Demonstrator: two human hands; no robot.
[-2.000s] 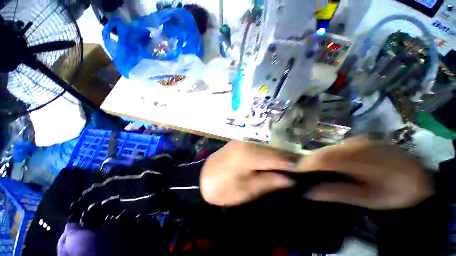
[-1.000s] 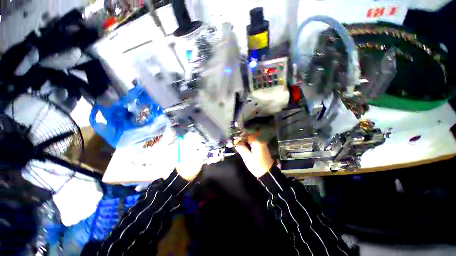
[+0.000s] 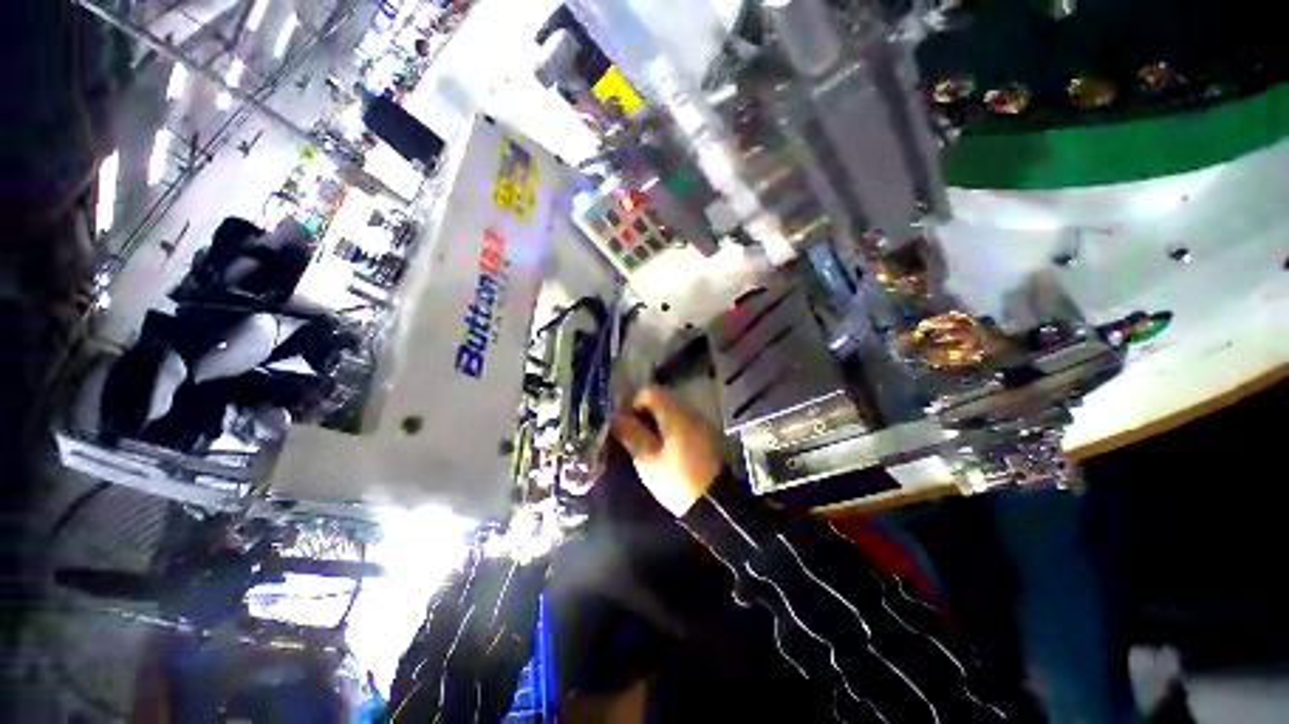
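The button sewing machine [image 3: 474, 304], a grey-white head marked "Button", stands tilted in the view left of centre. Small shiny metal parts are low on its right side. My right hand [image 3: 676, 450] is beside these parts, fingers bent together on the upper edge of the black garment [image 3: 615, 573], which hangs below the machine. The fingertips are partly hidden. My left striped sleeve reaches up to the foot of the head, but glare and the machine hide the left hand. No button on the cloth can be made out.
The button feeder [image 3: 975, 389] and its metal slide lie right of my right hand. Behind are the keypad [image 3: 618, 234] and green feeder bowl [image 3: 1131, 149]. The table's wooden edge [image 3: 1187, 417] runs at right. Black-and-white garments [image 3: 226, 347] are piled at far left.
The view has turned and come closer to the machine; its marked side now shows. My right hand remains by the needle area. My left hand has gone from sight behind glare.
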